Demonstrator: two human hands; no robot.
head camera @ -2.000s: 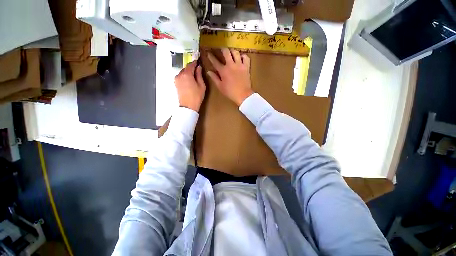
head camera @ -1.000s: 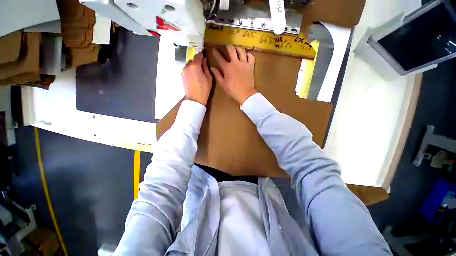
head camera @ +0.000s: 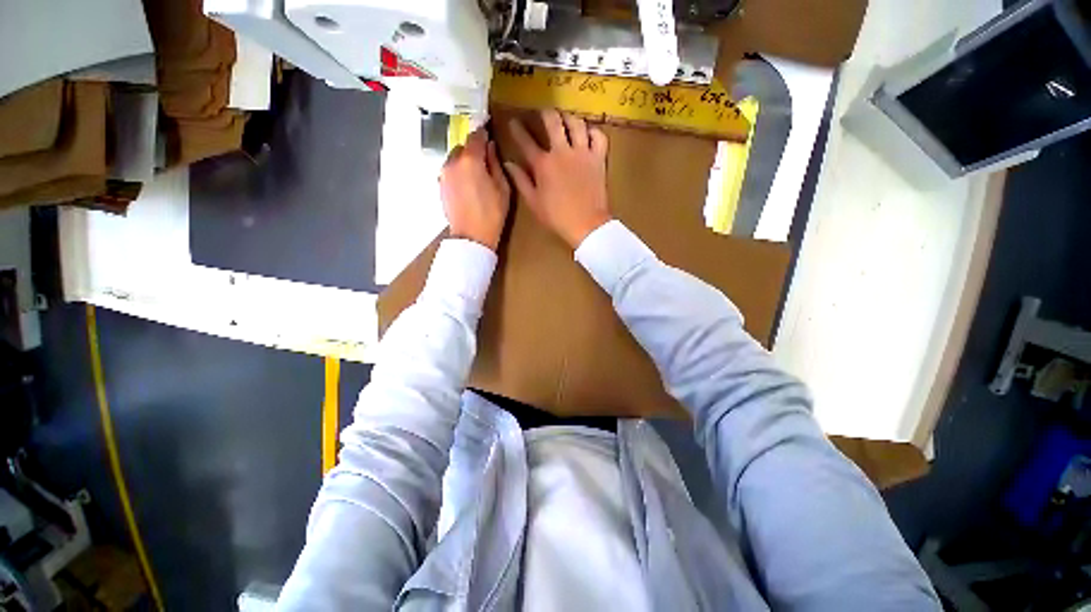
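Note:
A brown garment panel [head camera: 658,203] lies on the table in front of me, its top edge along the yellow marked ruler bar [head camera: 610,98]. My left hand [head camera: 475,191] is at the panel's upper left, fingertips close together beside the white sewing machine head [head camera: 401,42]; I cannot tell whether they pinch the fabric. My right hand [head camera: 560,173] lies flat on the panel just below the bar, fingers spread. The needle area is hidden behind the machine head and my left fingers.
Stacked brown cut pieces [head camera: 197,84] lie at the upper left. A metal clamp assembly [head camera: 598,54] with a white arm [head camera: 658,42] is behind the bar. A dark-screened monitor [head camera: 987,90] stands at the upper right. Yellow tape [head camera: 727,185] is right of the panel.
Since the earliest frame, the left part of the panel has spread out further left below my left wrist. The view has shifted slightly. Both hands stay near the bar.

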